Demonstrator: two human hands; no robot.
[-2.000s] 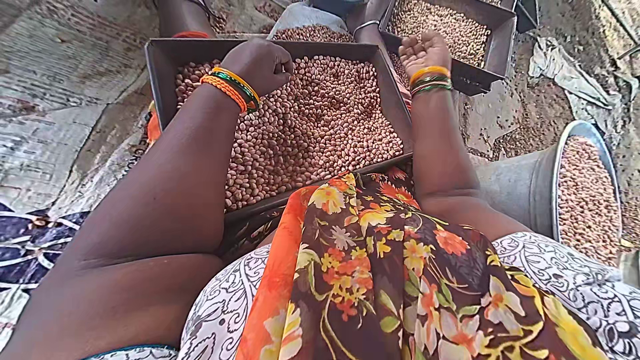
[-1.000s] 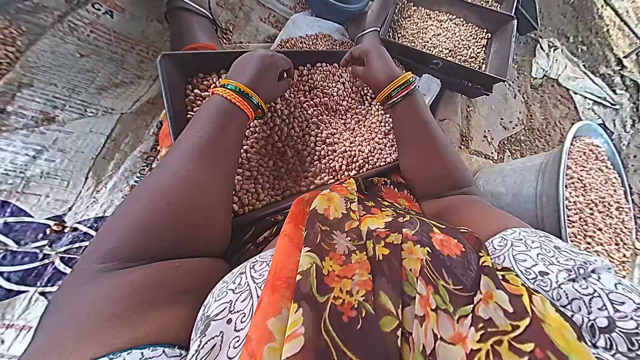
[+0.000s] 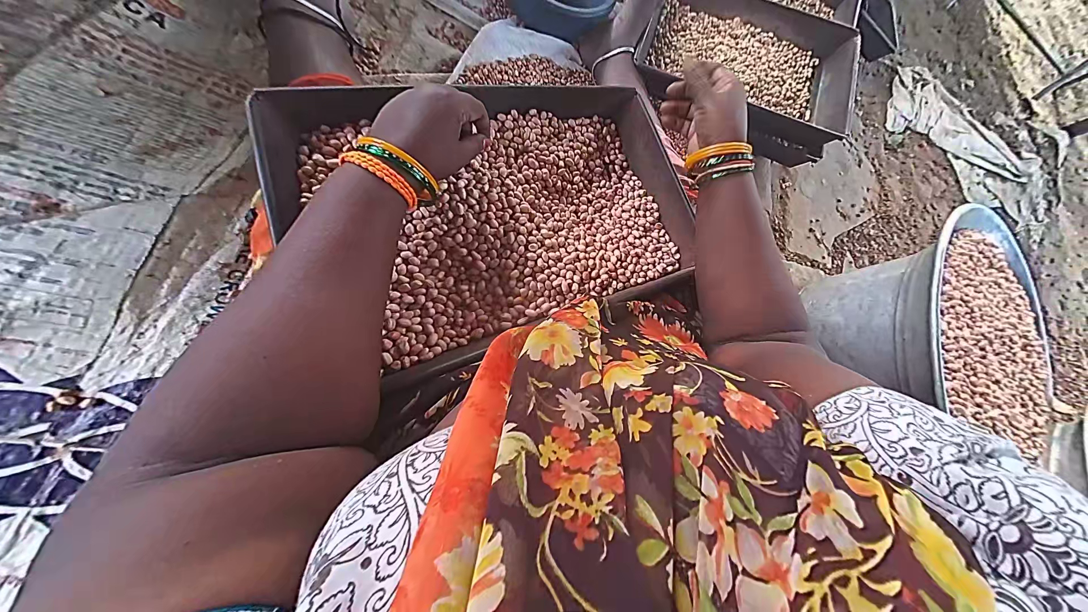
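A dark rectangular metal tray lies across my lap, filled with pinkish-brown peanut kernels. Over the tray's upper left part is my left hand, back upward, with curled fingers; whether a kernel sits between its fingertips is hidden. My right hand is raised just beyond the tray's right wall, its fingers bent and pointing up and to the left. What it may hold is too small to tell. Yellow, green and orange bangles circle both wrists.
A metal bucket of kernels lies tilted at the right. Beyond the right hand stands another tray with paler kernels. A blue basin and a pale sack with kernels are at the top, between another person's banded limbs. Printed sheeting covers the left ground.
A second ago both hands were close together over the tray's far part. My right hand has since moved right, past the tray's wall. My left hand remains over the kernels.
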